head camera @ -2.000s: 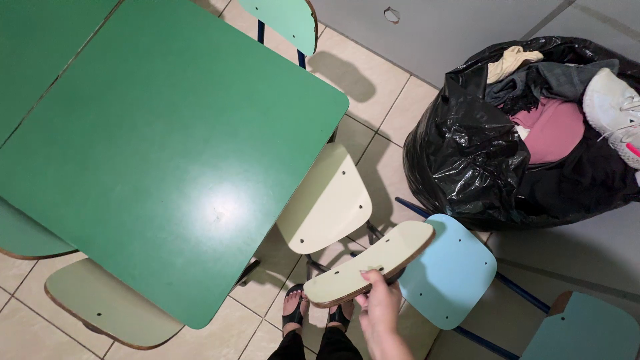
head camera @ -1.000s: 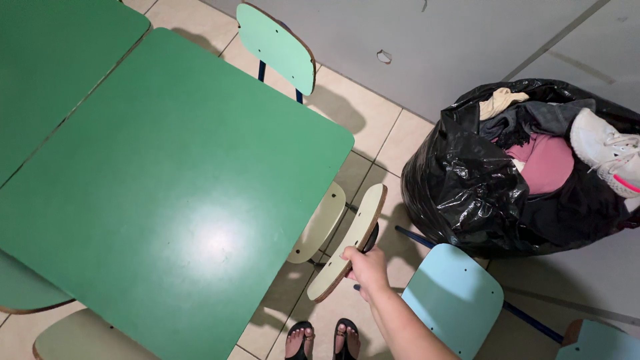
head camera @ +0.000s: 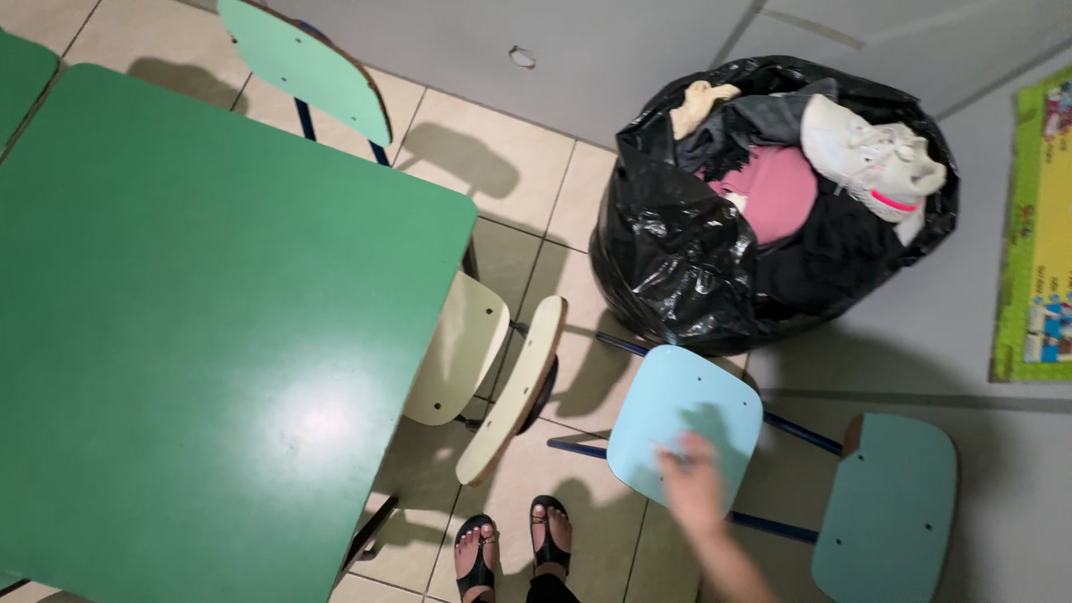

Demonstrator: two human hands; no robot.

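My right hand (head camera: 693, 481), blurred, hovers over the light blue seat of a chair (head camera: 680, 394); its thumb and fingers look apart, with nothing seen between them. The blue backrest (head camera: 892, 507) of that chair is at the lower right. Left of my hand, the cream backrest (head camera: 515, 394) of another chair stands upright, untouched. The cream seat (head camera: 469, 356) of that chair lies partly under the green table (head camera: 251, 335). My left hand is out of view.
A black plastic bag (head camera: 678, 268) holding clothes and a white sneaker (head camera: 871, 159) stands by the grey wall. A green chair backrest (head camera: 310, 67) is beyond the table. My sandalled feet (head camera: 512, 544) are at the bottom. A colourful poster (head camera: 1038, 234) hangs at right.
My right hand has let go of the cream backrest and moved right, over the blue seat. The cream chair has moved in toward the table since the earliest frame.
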